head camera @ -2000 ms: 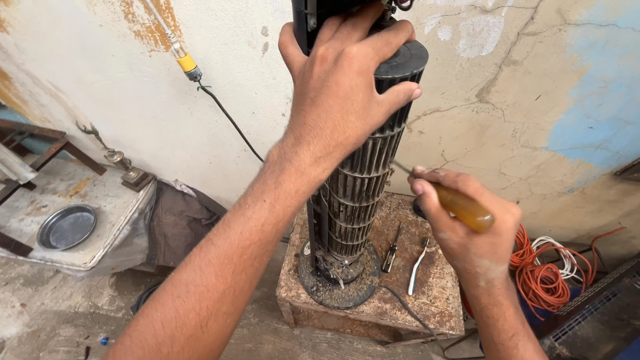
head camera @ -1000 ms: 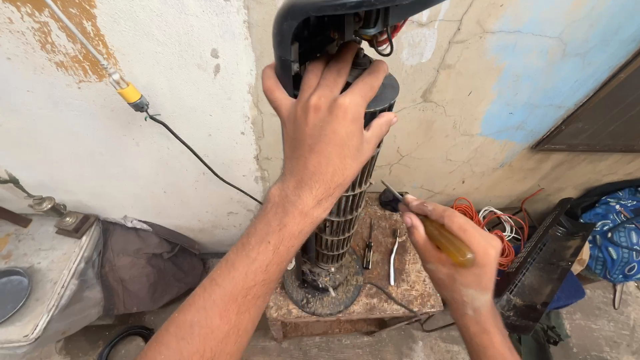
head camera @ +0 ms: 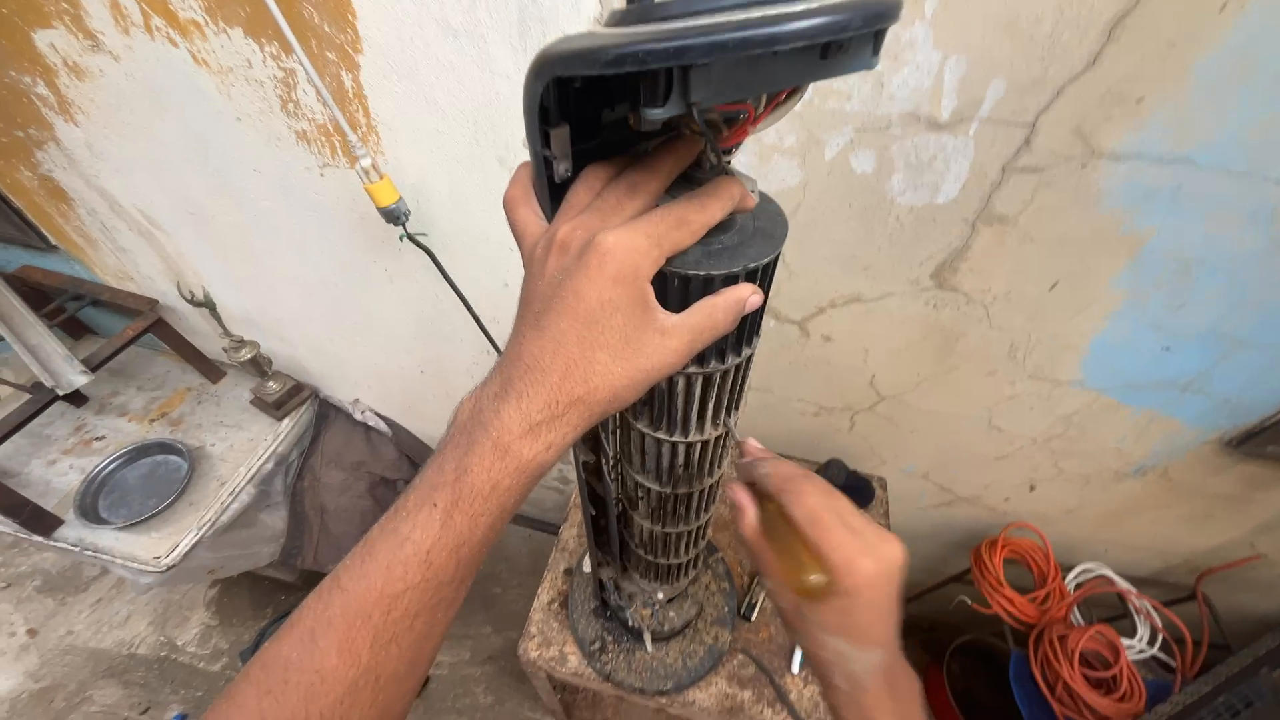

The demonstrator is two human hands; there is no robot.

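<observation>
A dusty black tower fan's cylindrical blower wheel (head camera: 680, 440) stands upright on its round, dirt-covered base (head camera: 652, 640). Above it is the fan's black top housing (head camera: 710, 50), with red and dark wires (head camera: 745, 120) hanging inside. My left hand (head camera: 610, 280) grips the upper end of the wheel and its frame, fingers reaching in under the housing. In my right hand (head camera: 820, 550) is a screwdriver with an amber handle (head camera: 790, 550); its shaft meets the right side of the wheel's fins, the tip not clearly visible. Two tools lie partly hidden behind my right hand.
The fan stands on a worn wooden stool (head camera: 560, 650) against a cracked wall. Orange cable coils (head camera: 1085, 660) lie at lower right. At left, a round metal pan (head camera: 135, 483) and a trophy-like figure (head camera: 250, 360) sit on a low table. A yellow-ended connector (head camera: 383, 192) hangs by the wall.
My right hand has brought the screwdriver to the wheel's fins; one second ago it was held apart from them. My left hand keeps its hold at the top. The view has shifted.
</observation>
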